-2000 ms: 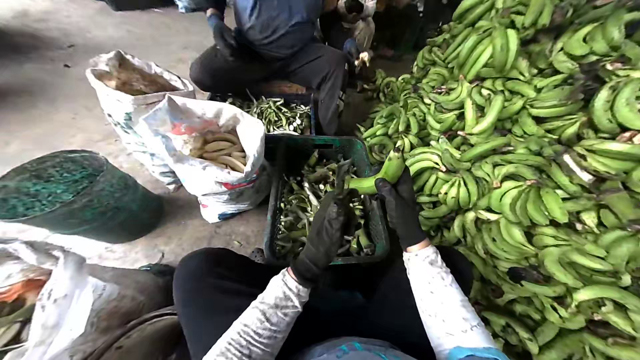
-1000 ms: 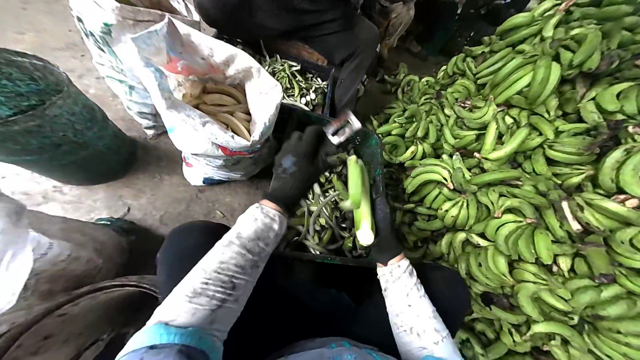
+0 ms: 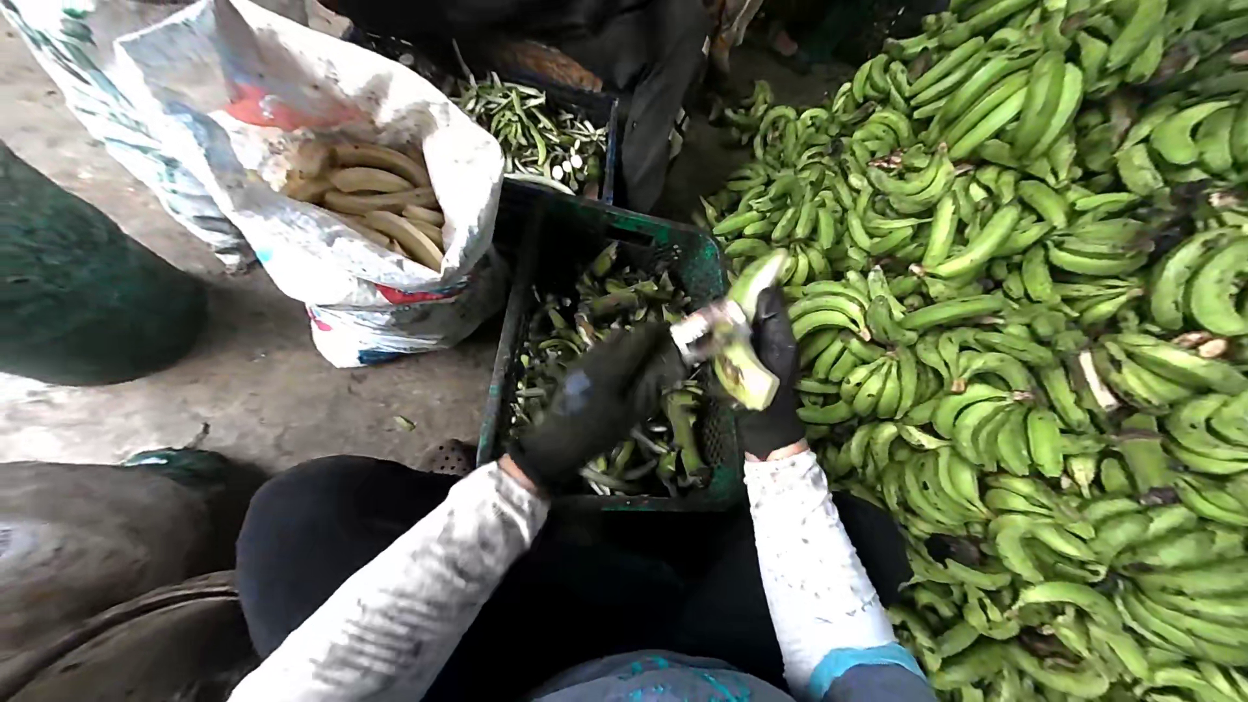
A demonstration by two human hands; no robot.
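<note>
Both my hands wear dark gloves. My right hand (image 3: 775, 375) grips a partly peeled green plantain (image 3: 745, 370), held slantwise above the right side of a green plastic crate (image 3: 495, 390). My left hand (image 3: 604, 400) is closed on a peeler (image 3: 704, 330), blurred by motion, whose pale head lies against the plantain. Its exact shape cannot be made out. Under my hands, green peels (image 3: 624, 302) lie in the crate.
A heap of green plantains (image 3: 975, 390) spreads along the right. At the left stand a white woven sack (image 3: 390, 312) of peeled plantains and a green barrel (image 3: 88, 283). Beyond my crate, a seated person's dark-clothed leg (image 3: 663, 97) is beside another crate of peels (image 3: 536, 127).
The peeler, above the crate's far side one second ago, is now down against the plantain. The plantain has tilted in my right hand, and more pale flesh shows. The view has shifted downward.
</note>
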